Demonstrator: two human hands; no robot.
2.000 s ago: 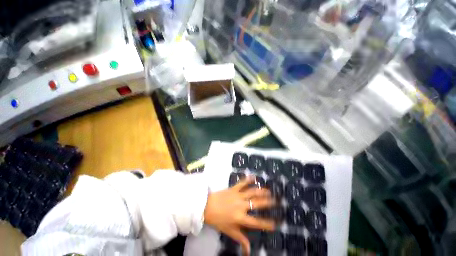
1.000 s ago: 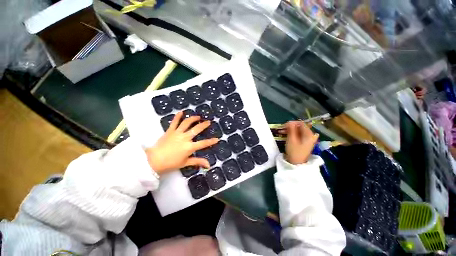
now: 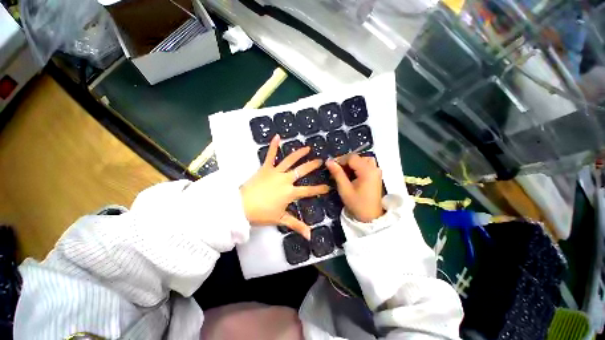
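Note:
Black rounded-square plastic pieces (image 3: 307, 120) stand in a grid on a white sheet (image 3: 260, 255). My left hand (image 3: 273, 189) lies spread with its palm down over the left and middle pieces, fingers apart. My right hand (image 3: 359, 184) is over the middle-right pieces, with thumb and fingertips pinched on a slim pale stick (image 3: 350, 154), perhaps tweezers or a pick. The stick's tip is close to my left fingers; whether it touches a piece is unclear. My hands and sleeves hide several pieces.
Open carton (image 3: 176, 58) with thin grey pieces at upper left. Yellow strips (image 3: 267, 87) lie beside the sheet. Blue-handled tool (image 3: 464, 222), white sprue (image 3: 462, 281) and black stack (image 3: 524, 272) are at right. Clear-walled equipment (image 3: 477, 99) borders the upper right; wooden surface (image 3: 73, 159) left.
My right hand has moved from beyond the sheet's right edge to over the pieces, beside my left hand. My left hand stays spread on the grid. The camera view has shifted.

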